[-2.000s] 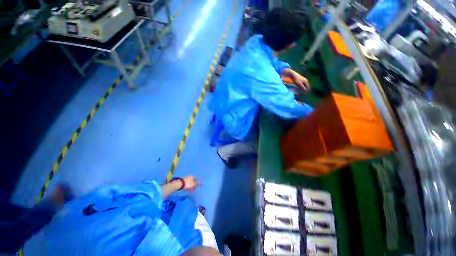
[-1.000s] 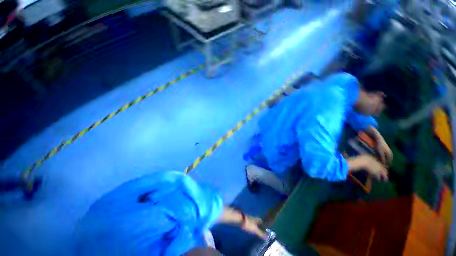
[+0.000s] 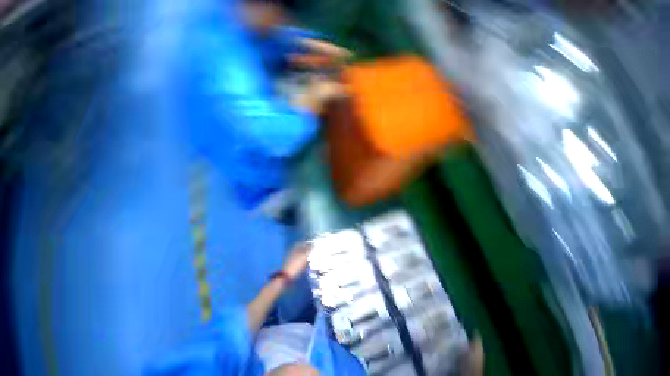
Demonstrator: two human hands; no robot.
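The view is blurred by motion. A tray (image 3: 380, 273) of pale flat modules, in two rows split by a dark strip, lies low in front of me at the bench's near edge. My left hand (image 3: 297, 262), with a dark red band at the wrist, grips the tray's left edge. My right hand (image 3: 475, 355) shows only as blurred fingers at the tray's lower right edge, closed on it; the rest is hidden or cut off. Whether the tray rests on the bench or is lifted cannot be told.
An orange-brown housing stack (image 3: 400, 110) stands on the green bench (image 3: 485, 220) beyond the tray. A coworker in a blue smock (image 3: 235, 110) sits at its left, hands beside the stack. Shiny clear trays (image 3: 573, 154) lie along the right. Blue floor (image 3: 125, 257) with yellow-black tape is at left.
The view has swung right and down towards the bench. My left hand has moved from over the floor to the tray's left edge. My right hand has come into view.
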